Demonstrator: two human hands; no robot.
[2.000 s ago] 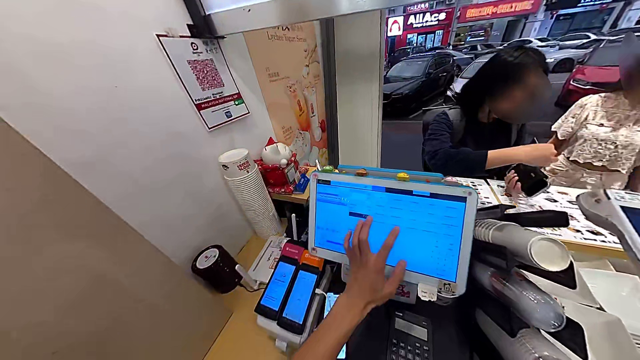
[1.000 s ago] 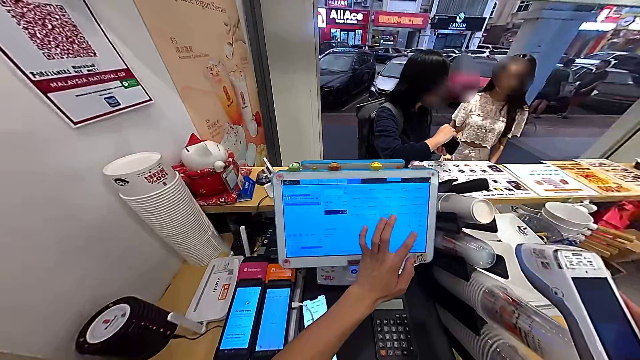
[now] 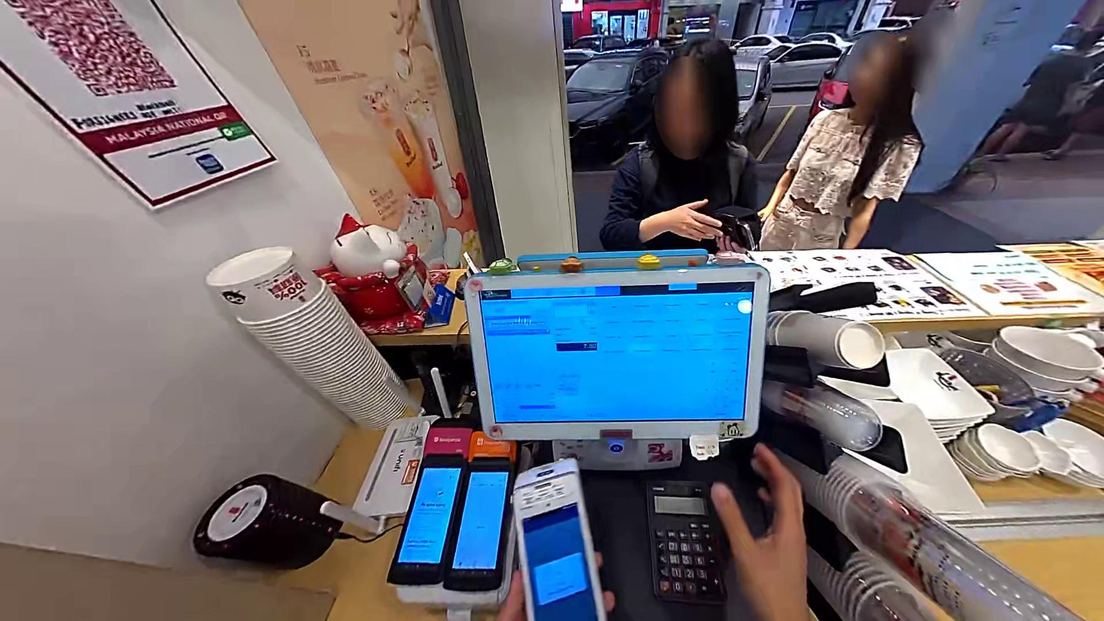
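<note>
My left hand (image 3: 515, 599) holds a white handheld payment terminal (image 3: 556, 539) upright at the bottom centre, its blue screen facing me. Only bits of its fingers show at the terminal's sides. My right hand (image 3: 768, 539) is raised with fingers apart and nothing in it, just right of a black desk calculator (image 3: 686, 543). Above both hands stands a white-framed touchscreen monitor (image 3: 617, 358), lit blue, which neither hand touches. Two black phone-like devices (image 3: 427, 517) with lit screens lie side by side to the left of the terminal.
Stacked paper cups (image 3: 319, 345) lean at the left beside a lucky cat figure (image 3: 371, 285). A black round device (image 3: 259, 522) stands below. Clear plastic cups (image 3: 931, 543) and white bowls (image 3: 1044, 354) are at the right. Two people (image 3: 681, 181) stand beyond the counter with printed menus (image 3: 871, 280).
My right hand has left the monitor's screen and is now lower, by the calculator. The payment terminal, at the far right a second ago, is now at the bottom centre in my left hand.
</note>
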